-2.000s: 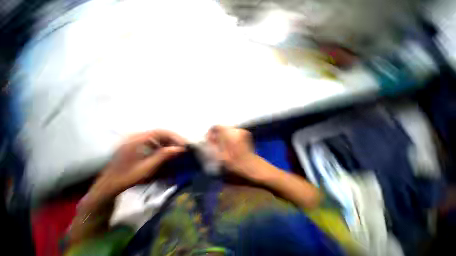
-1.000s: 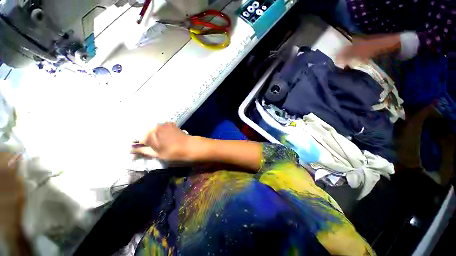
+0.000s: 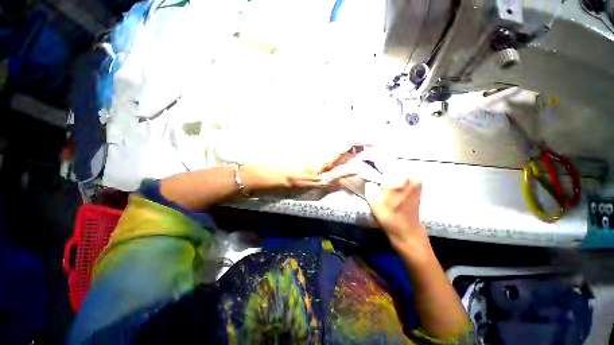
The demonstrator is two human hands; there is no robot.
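A small white cloth piece (image 3: 358,182) lies between my hands near the table's front edge, nearly lost in the glare. My left hand (image 3: 331,171) reaches in from the left with fingers stretched over the cloth; its fingertips are partly washed out. My right hand (image 3: 397,202) has its fingers closed on the right end of the cloth. The sewing machine (image 3: 471,60) stands at upper right, and its presser foot area is above and right of my hands, hard to make out in the glare.
Scissors (image 3: 549,182) with yellow and red handles lie right of my hands. A teal box (image 3: 598,219) is at the right edge. White panels (image 3: 145,128) lie at table left. A red basket (image 3: 91,249) is at lower left. A white bin (image 3: 471,271) with dark cloth is at lower right.
The view has swung left, so the machine and scissors appear further right. My left hand has come from the left edge to meet my right hand at the cloth. The other person's hand is out of view.
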